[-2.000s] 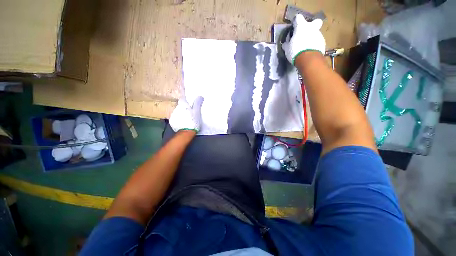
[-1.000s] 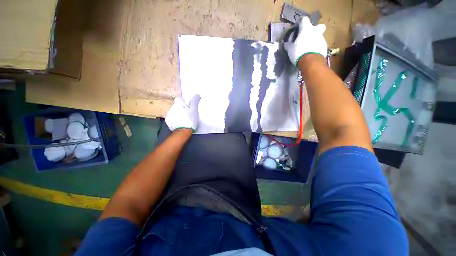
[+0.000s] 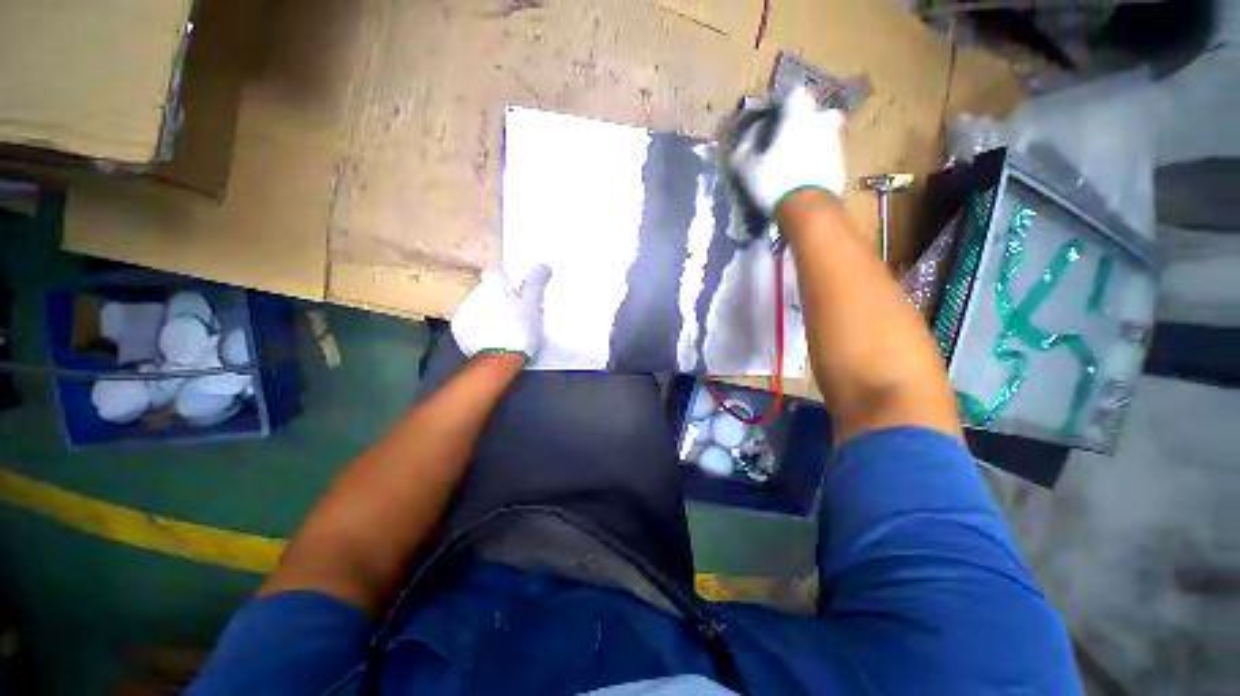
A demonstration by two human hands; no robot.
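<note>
A flat metal panel (image 3: 578, 231), glaring white with ragged dark bands, lies on the cardboard-covered bench. My left hand (image 3: 499, 316), in a white glove with a green cuff, rests on its lower left edge with the fingers on the metal. My right hand (image 3: 793, 147), gloved too and slightly blurred, is closed over a dark air sander (image 3: 745, 161) at the panel's upper right corner. The sander is mostly hidden under the hand. A red air hose (image 3: 781, 320) runs from it down over the bench edge.
A grey metal bracket (image 3: 816, 79) lies beyond my right hand, and a small hammer (image 3: 885, 204) right of it. A shallow case (image 3: 1068, 326) with green streaks is at the right. A cardboard box (image 3: 89, 82) stands upper left. Blue bins (image 3: 163, 432) with white discs sit below the bench edge.
My right hand and the sander have moved left and a little down onto the panel's corner. The hose has shifted left with them. My left hand stays on the panel's edge.
</note>
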